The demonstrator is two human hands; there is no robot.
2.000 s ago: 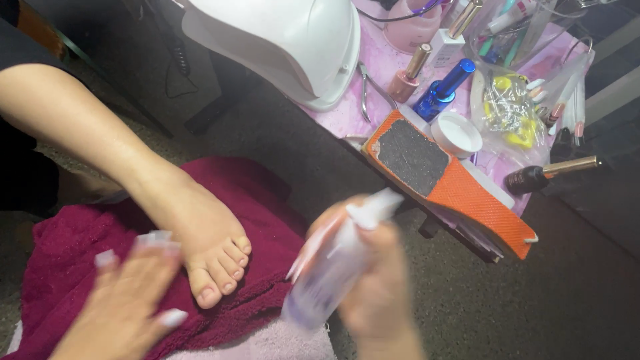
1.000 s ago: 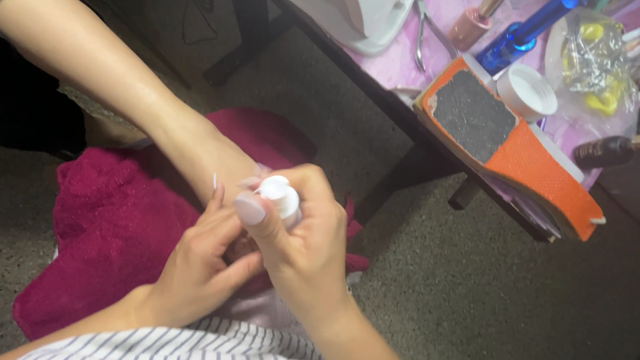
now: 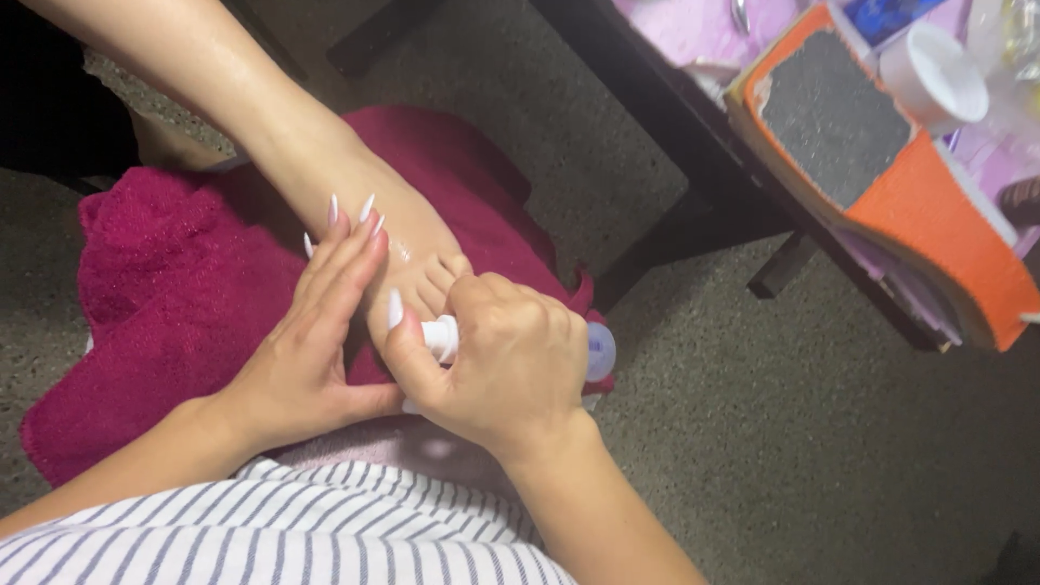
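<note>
Another person's bare foot (image 3: 398, 219) rests on a magenta towel (image 3: 179, 301), with a wet, shiny patch on its top. My left hand (image 3: 313, 333) lies along the foot's near side, fingers out straight and thumb spread, holding nothing. My right hand (image 3: 504, 357) is closed around a bottle with a white top (image 3: 440, 340) over the toes. The bottle's translucent base (image 3: 600, 353) sticks out at the right of the hand; its middle is hidden by my fingers.
At the upper right stands a table with a dark frame (image 3: 650, 89). On it lie an orange foot file with a dark abrasive pad (image 3: 837, 118), an open white jar (image 3: 934, 77) and part of a metal tool (image 3: 740, 15). Speckled floor (image 3: 780, 455) lies below.
Two seconds ago the bottle was held right of the foot; my right hand has brought it over the toes. My left hand has moved onto the foot. The view has shifted.
</note>
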